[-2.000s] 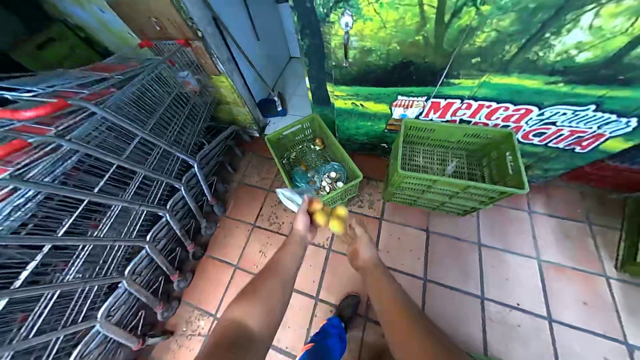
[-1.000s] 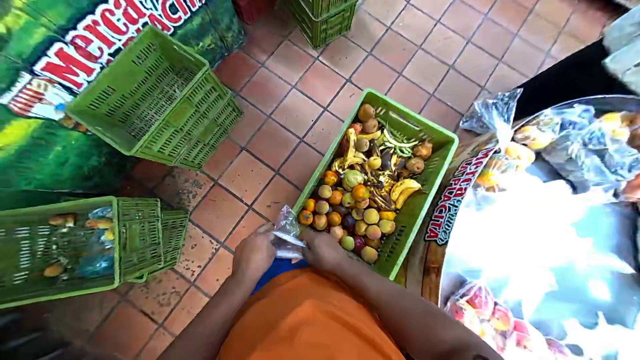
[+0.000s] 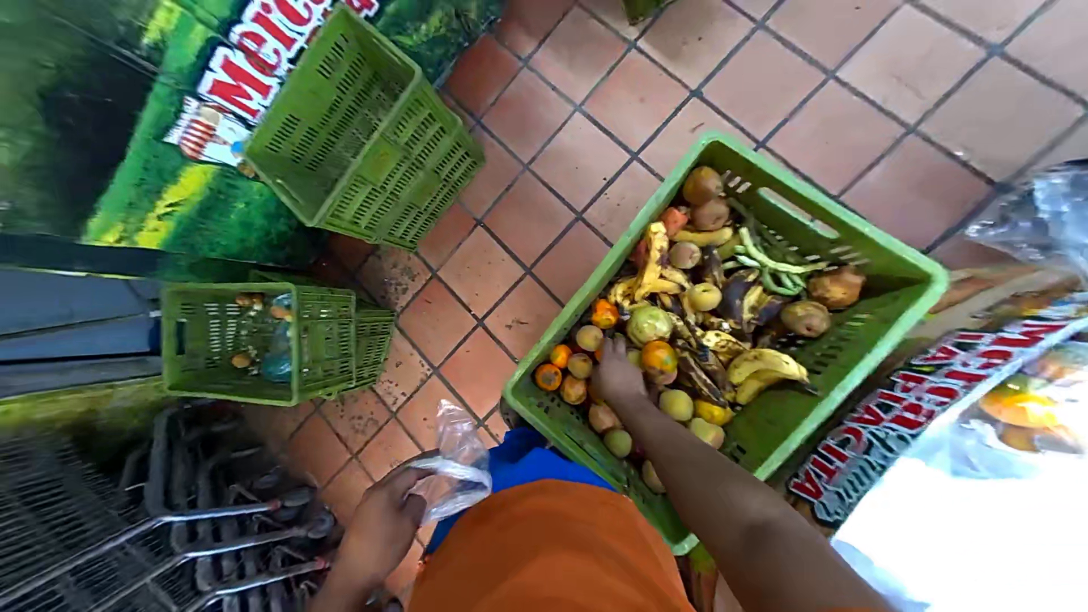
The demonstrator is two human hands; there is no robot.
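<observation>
My left hand (image 3: 387, 510) grips a clear plastic bag (image 3: 455, 467) by its edge, in front of my body. My right hand (image 3: 619, 374) reaches down among the fruit in a green plastic crate (image 3: 858, 382); its fingertips are partly hidden, and whether they hold a fruit cannot be told. Around it lie round orange and tan fruits, a green tomato-like fruit (image 3: 649, 325) and an orange one (image 3: 659, 357). Overripe bananas (image 3: 765, 370), blackened peels and green bean pods (image 3: 769, 263) fill the crate's middle and far part.
Left stand stacked green crates (image 3: 399, 161) and another crate (image 3: 293, 340) holding a few fruits and bluish plastic. Nested metal shopping carts (image 3: 212, 527) are at the lower left. A display table (image 3: 943, 510) with bagged fruit borders the right. Tiled floor (image 3: 544, 212) lies between.
My right hand has left the plastic bag and moved down into the fruit crate. The bag now hangs from my left hand alone. The view has turned from the wall toward the fruit crate.
</observation>
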